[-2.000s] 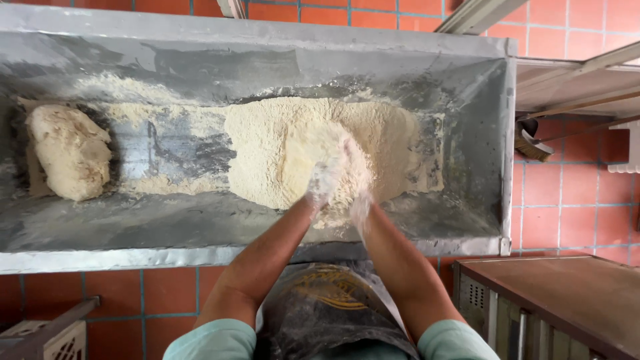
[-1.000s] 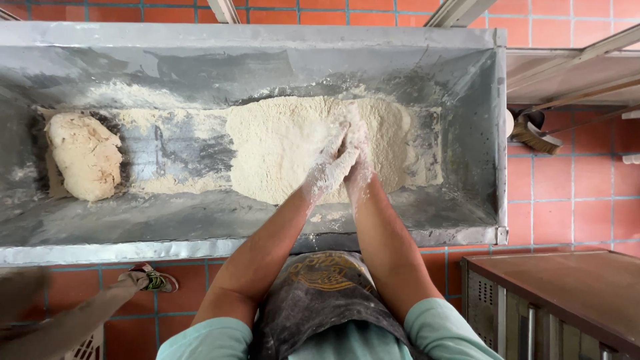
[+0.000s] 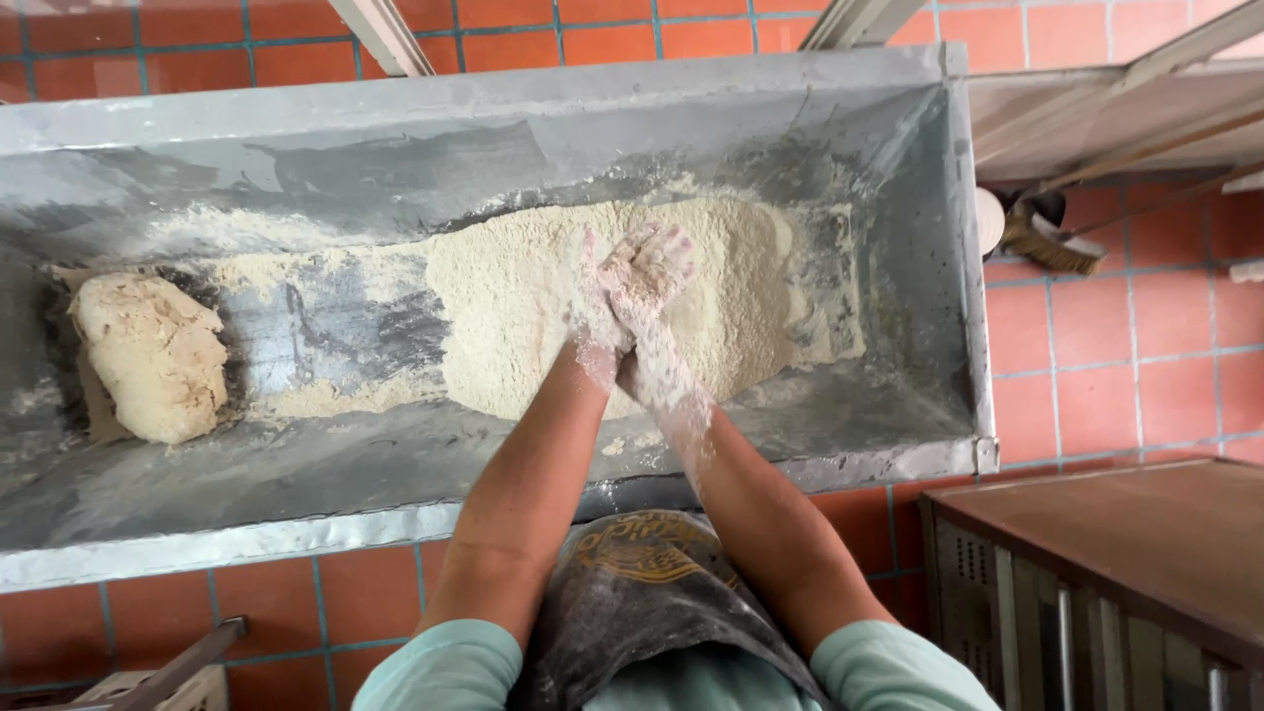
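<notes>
A wide heap of flour (image 3: 513, 306) covers the middle and right of a metal trough's floor. Both hands are coated in it and touch each other above the heap. My left hand (image 3: 595, 306) stands edge-on, fingers pointing away from me; its palm side is partly hidden. Beside it, my right hand (image 3: 652, 276) is turned palm up with its fingers apart and flour or bits of dough stuck to the palm. A rough lump of dough (image 3: 153, 357) lies at the trough's left end, well away from both hands.
The metal trough's near rim (image 3: 227, 533) runs between my apron (image 3: 652, 602) and the flour. A brush (image 3: 1052, 242) is on the tiled floor at right. A brown-topped cabinet (image 3: 1116, 533) stands at lower right, and a metal bar (image 3: 183, 667) at lower left.
My hands were pressed together over the flour a second ago; now one palm is turned up. The passing person's leg and shoe at lower left have gone from view.
</notes>
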